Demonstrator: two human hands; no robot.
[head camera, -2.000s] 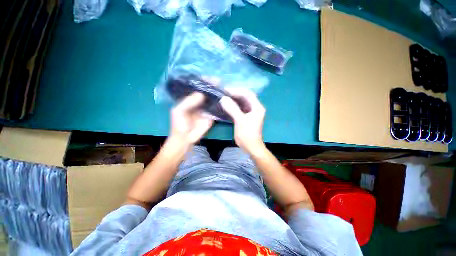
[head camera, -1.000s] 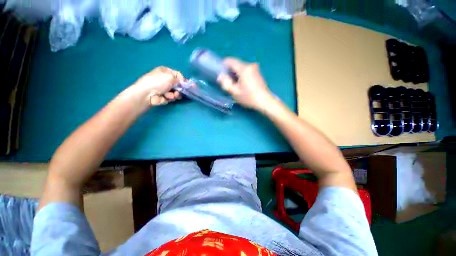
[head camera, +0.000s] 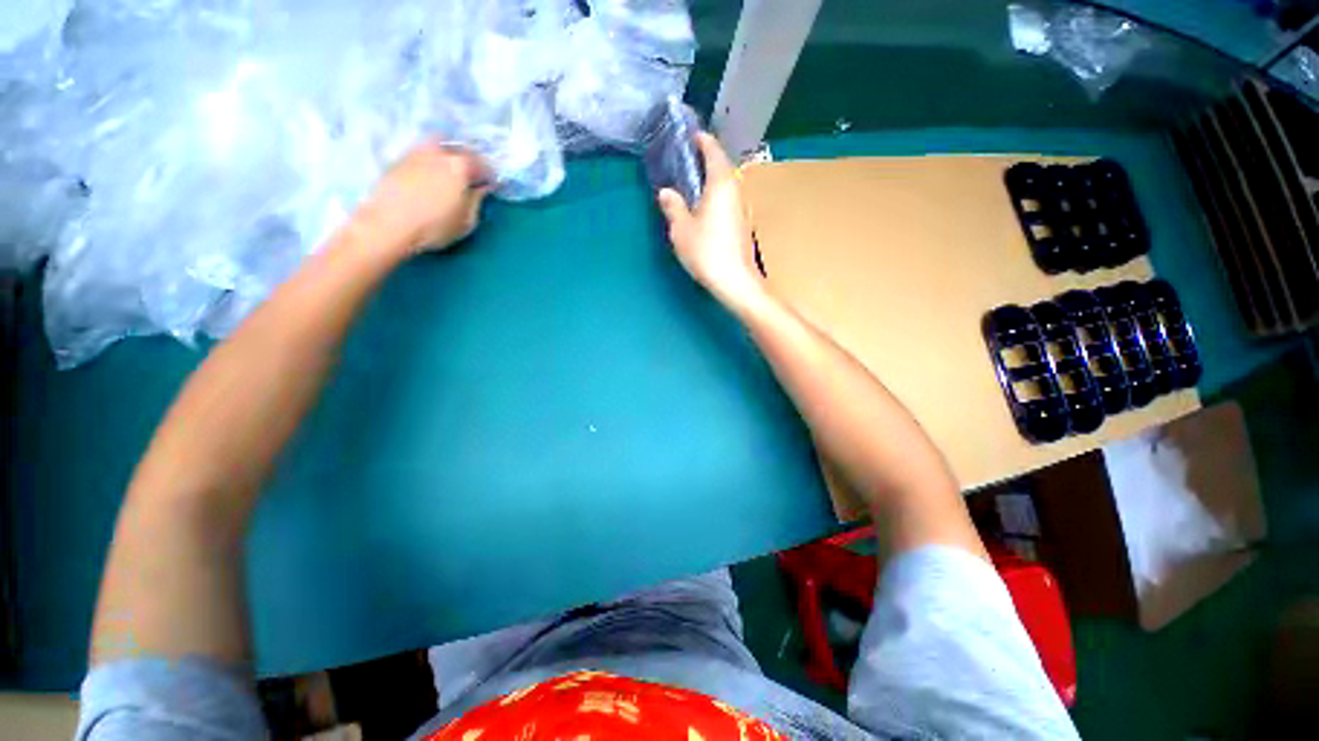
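Note:
My right hand (head camera: 709, 229) holds a greyish bagged part (head camera: 676, 157) upright at the right end of the bag pile, beside the pale metal post. My left hand (head camera: 430, 200) is at the front edge of the large pile of empty poly bags (head camera: 289, 102), its fingers curled against the bags. Whether it grips a bag cannot be told. Unbagged black moulded parts stand in two rows, a nearer row (head camera: 1095, 359) and a farther row (head camera: 1078, 217), on the cardboard sheet (head camera: 868, 290) at right.
The pale metal post (head camera: 767, 73) rises behind the cardboard sheet. Dark layered cardboard edges (head camera: 1251, 210) stand at far right. A red stool (head camera: 1020, 615) and a brown box (head camera: 1208, 500) with white plastic inside are below the bench. A loose clear bag (head camera: 1085, 44) lies at the back right.
The view has shifted, showing more of the bag pile and the post. Both hands have moved away from the bench middle: the left to the pile, the right with a bagged part towards the post.

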